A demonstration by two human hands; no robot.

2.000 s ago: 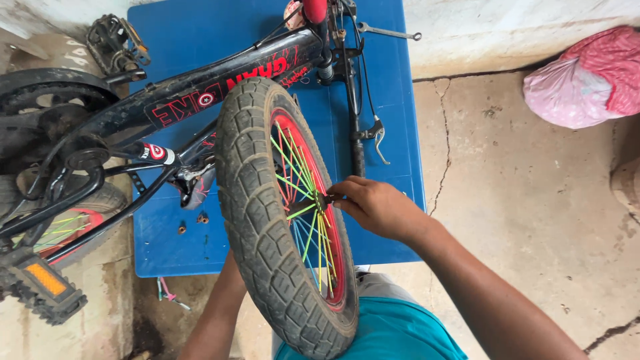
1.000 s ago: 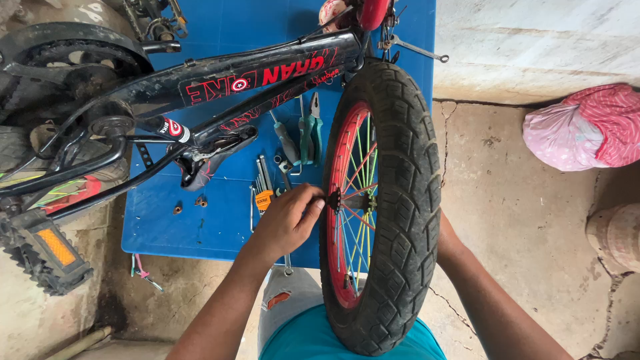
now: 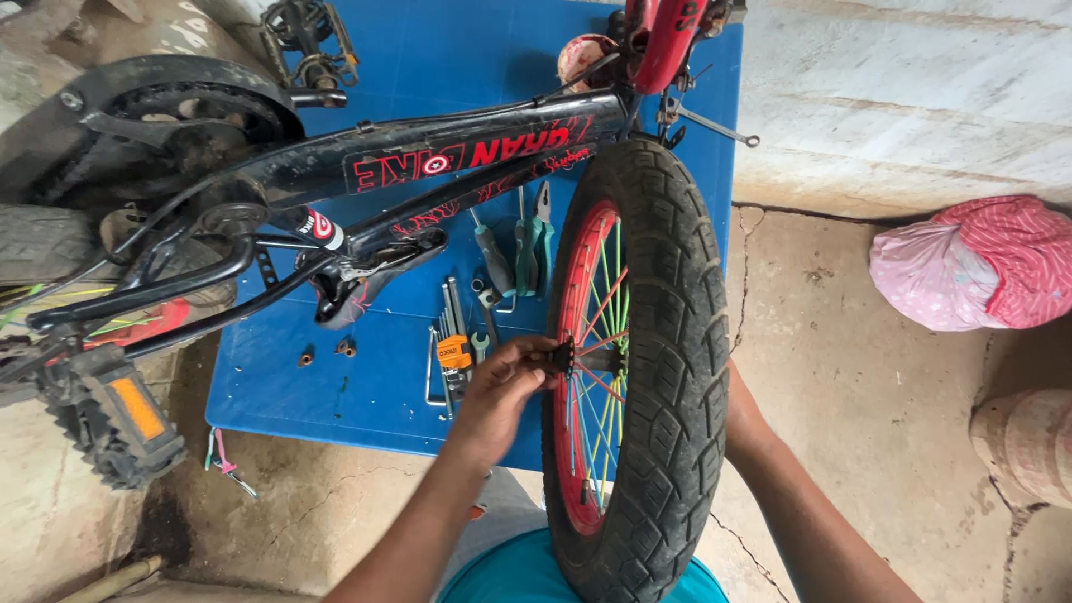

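Note:
A bicycle wheel with a knobbly black tyre, red rim and coloured spokes stands upright before me, its lower part against my teal clothing. My left hand has its fingers closed on a small dark part at the hub's left end. The wheel hides my right hand; only the forearm shows, reaching behind the tyre's right side. The black bicycle frame lies on the blue table, with its red fork at the top, beyond the wheel.
Left of the wheel lie pliers, screwdrivers, a hex key set and small nuts. A spanner rests near the fork. Pedal and chain guard stand at left. A cloth bundle sits on the floor at right.
Two seconds ago my right hand was at the hub and the wheel leaned the other way. The wheel has since turned, and my left hand has come to the hub's left end.

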